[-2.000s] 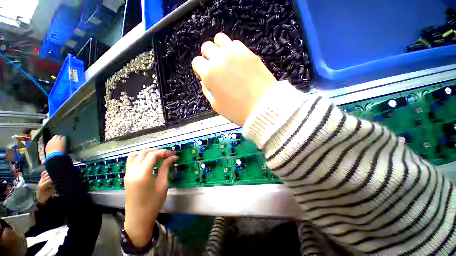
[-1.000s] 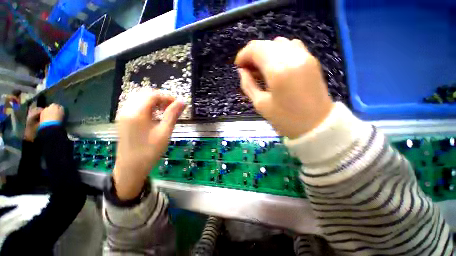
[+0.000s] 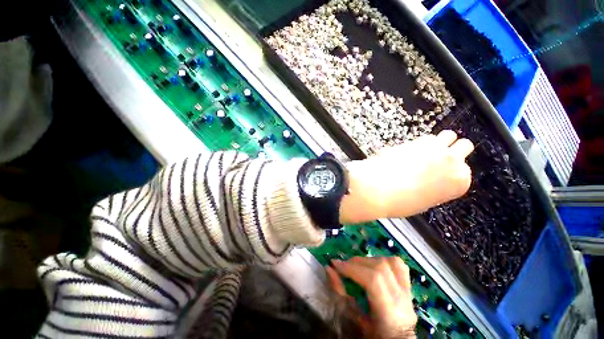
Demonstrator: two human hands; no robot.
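Observation:
Green circuit boards (image 3: 218,99) run diagonally from upper left to lower right. My left hand (image 3: 424,173), with a black digital watch at the wrist, reaches across the boards to the black tray of dark cylinders (image 3: 487,228). Its fingers are curled over the tray's end beside the white components; the fingertips are hidden, so I cannot tell whether they hold a part. My right hand (image 3: 377,285) is low over the boards at the bottom, fingers bent down. It is blurred, and whatever is between its fingertips cannot be made out.
Cream-white components (image 3: 371,119) lie in a tray beside the dark cylinders, its black bottom partly showing. A deep blue bin (image 3: 522,83) with dark parts stands behind. A shallow blue tray (image 3: 540,278) is at lower right. A pale metal rail (image 3: 142,112) edges the boards.
The view has turned strongly. My left hand has moved from above the white components to the dark cylinders. My right hand has left the dark tray and is over the boards.

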